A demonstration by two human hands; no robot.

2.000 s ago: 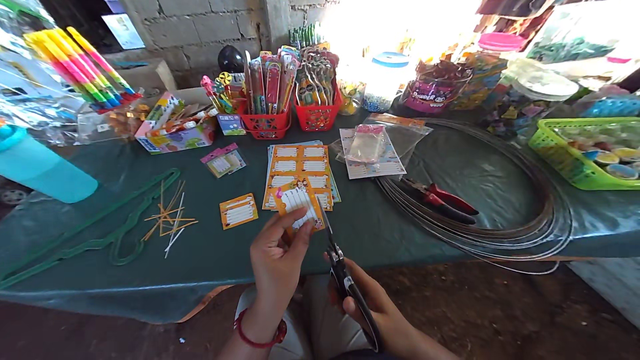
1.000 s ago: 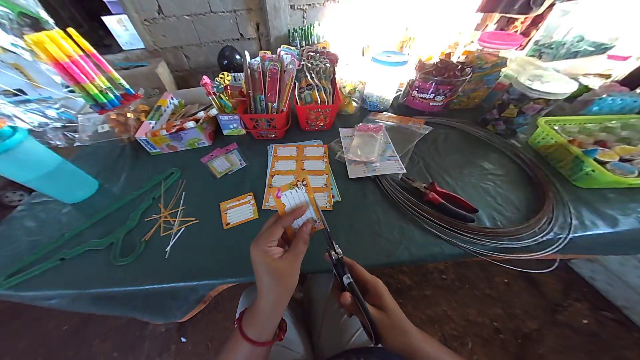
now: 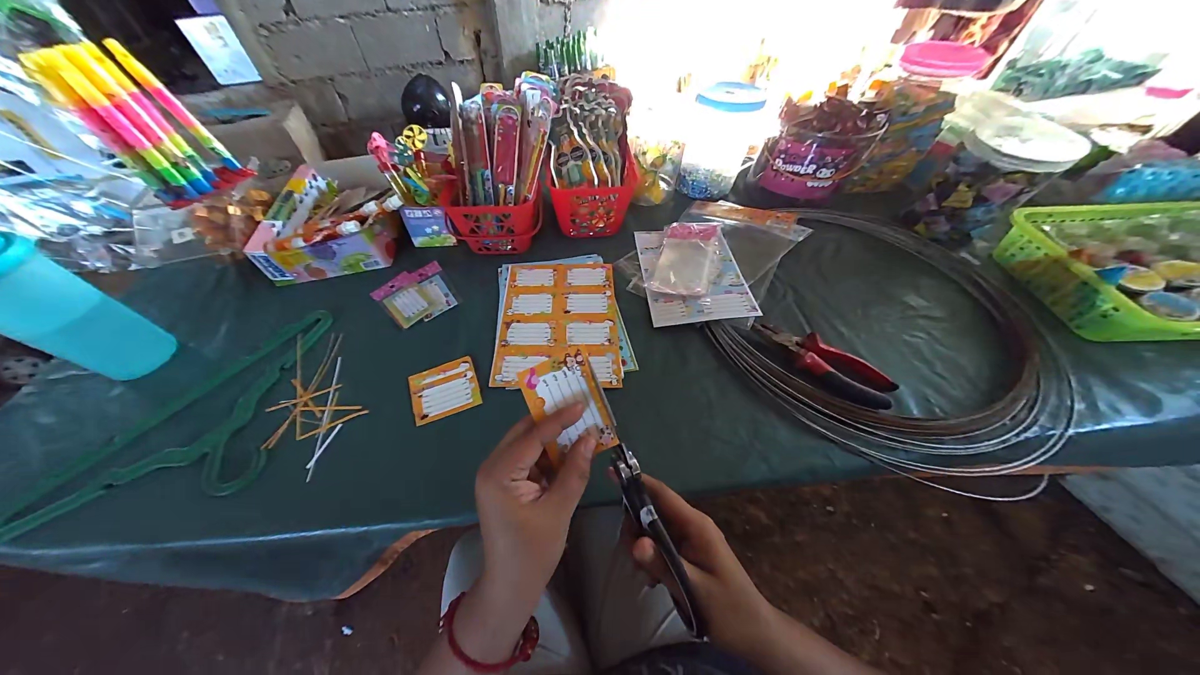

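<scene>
My left hand [image 3: 534,487] pinches an orange-bordered label card [image 3: 565,398] by its lower part. My right hand [image 3: 698,553] is closed around a pair of scissors with dark handles [image 3: 647,511], whose blades lie along the card's right edge. Just beyond the card, printed sheets of similar labels [image 3: 560,305] lie stacked on the table. One cut label card [image 3: 445,391] rests to their left, with small packaged labels [image 3: 415,294] farther back. Thin orange and white strips [image 3: 314,403] are scattered at the left.
A green plastic hanger [image 3: 178,450] and a turquoise bottle [image 3: 84,309] lie left. Coiled wire [image 3: 1008,375] holds red-handled pliers [image 3: 834,366] at the right, near clear plastic packets [image 3: 689,258]. Red baskets [image 3: 592,208], a patterned box [image 3: 323,253] and a lime-green basket [image 3: 1078,300] stand around the back.
</scene>
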